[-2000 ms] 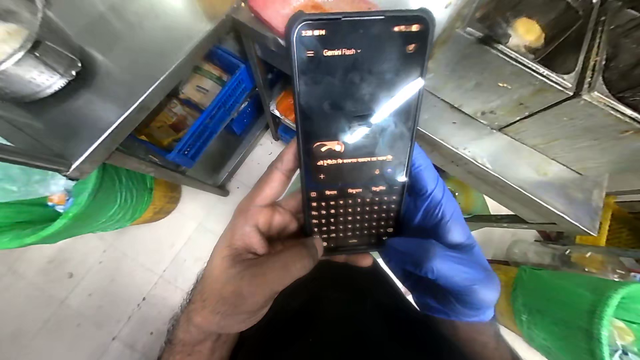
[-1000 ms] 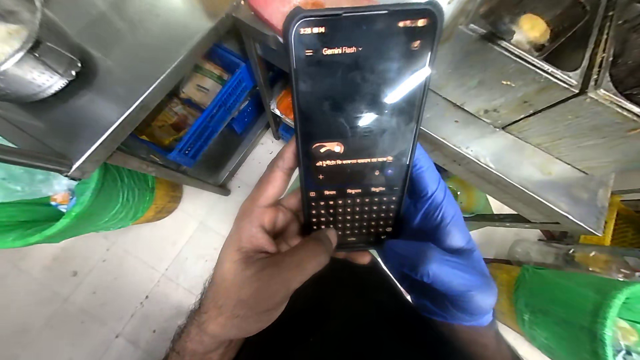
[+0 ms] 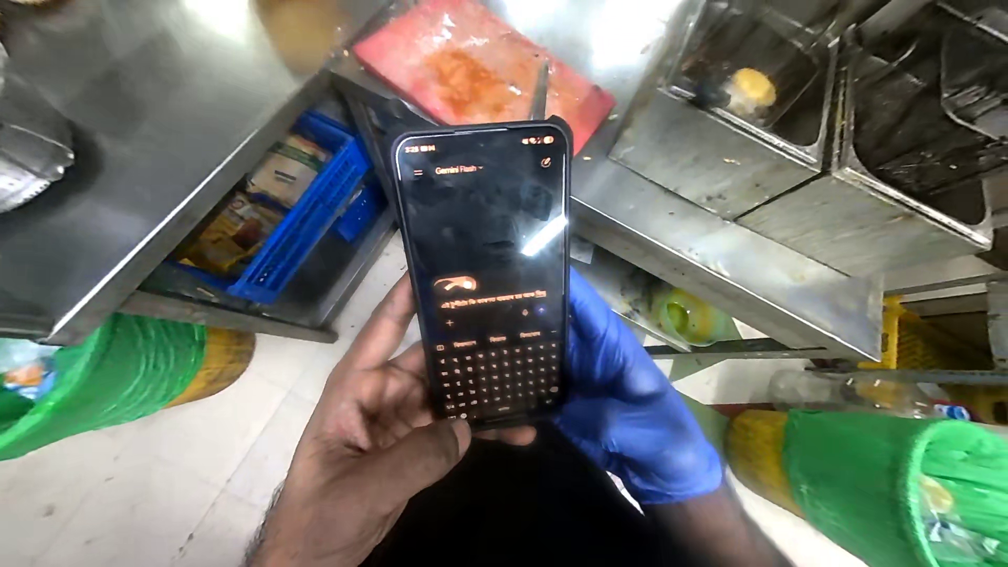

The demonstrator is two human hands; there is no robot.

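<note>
A black smartphone [image 3: 488, 236] stands upright in the middle of the view, its dark screen lit with an attached picture, a text line and a keyboard. My bare left hand [image 3: 386, 417] holds it from the left and below, with the thumb at the lower left corner of the keyboard and fingertips showing under the bottom edge. On the right side, my right hand [image 3: 630, 402] in a blue glove grips the phone's lower edge; its fingers are partly hidden behind the phone.
Beyond the phone, a red cutting board [image 3: 472, 71] bears a knife [image 3: 540, 90]. Steel counters flank it, with a blue crate [image 3: 303, 213] on the left undershelf and steel fryers [image 3: 732, 173] at right. Green-lined bins [image 3: 134, 378] stand on both sides.
The phone sits lower in the view, and more of the red cutting board shows beyond it. My left thumb has moved from over the keyboard to its lower left corner.
</note>
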